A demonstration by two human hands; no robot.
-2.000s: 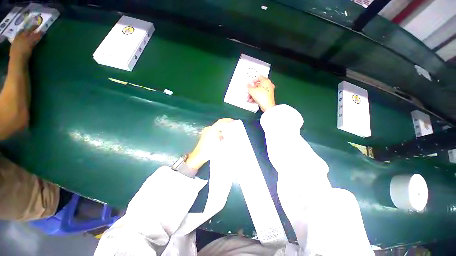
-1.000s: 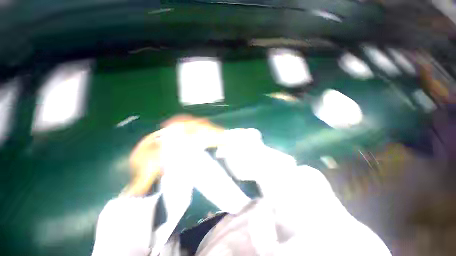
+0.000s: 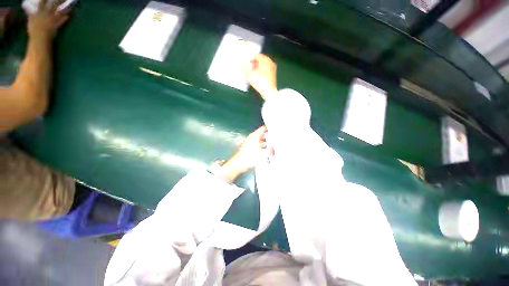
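My right hand reaches over the belt, its fingertips at the lower right part of a white product box. Whether a label is at the fingertips is too small to tell. My left hand is nearer to me, over the ledge, with its fingers closed on the white label strip. The strip hangs from it toward my lap and is partly hidden by my right sleeve.
More white boxes lie on the green belt, at the upper left and right. A white label roll stands on the near ledge at right. Another person's arm reaches in at left. A blue stool is below.
The view swung right and blurred, then swung back. My right hand has left the belt, joined my left hand at the strip, and is now out over a box again.
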